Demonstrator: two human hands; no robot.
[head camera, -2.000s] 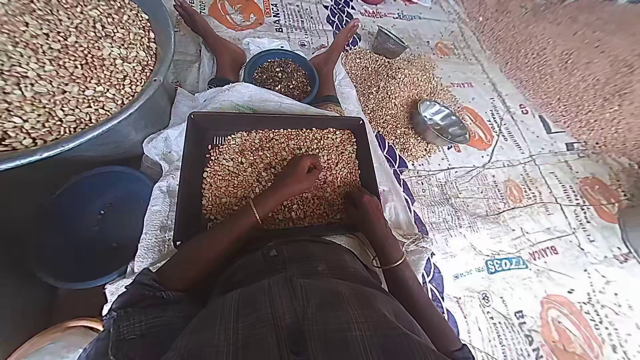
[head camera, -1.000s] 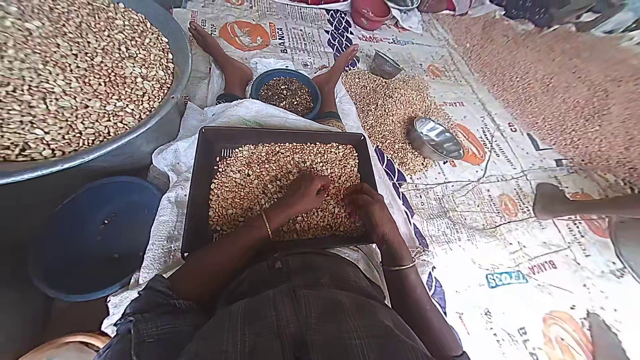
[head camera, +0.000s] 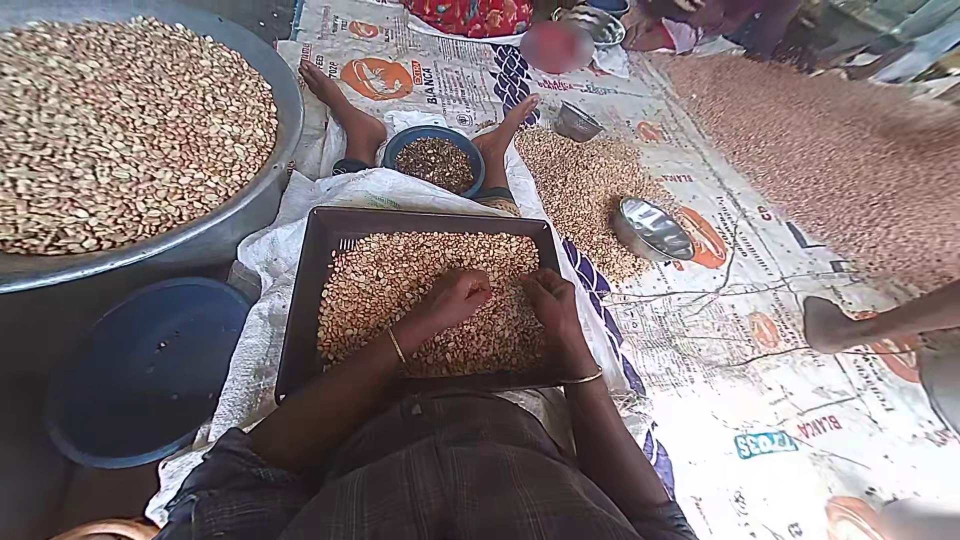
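Observation:
A black rectangular plastic tray (head camera: 295, 322) rests on my lap, spread with pale and reddish kernels that look like split nuts or beans (head camera: 390, 277). My left hand (head camera: 459, 298) is over the middle of the kernels, fingers curled in; whether it holds a kernel is too small to tell. At the tray's right side my right hand (head camera: 551, 300) bends over the kernels, thumb and fingertips close together, and their contents cannot be made out. Between my feet, beyond the tray, stands a blue bowl (head camera: 389, 154) of darker bits.
A large metal basin (head camera: 289, 150) of kernels stands at left, above a blue plastic tub (head camera: 150, 375). On the right, printed sacking carries a kernel pile (head camera: 577, 195), a steel bowl (head camera: 652, 229) and a metal cup (head camera: 577, 121). Another person's foot (head camera: 829, 324) is at far right.
Another person's foot and lower leg, absent two seconds ago, are at the right. My hands have shifted slightly over the kernels. The view has tilted up somewhat.

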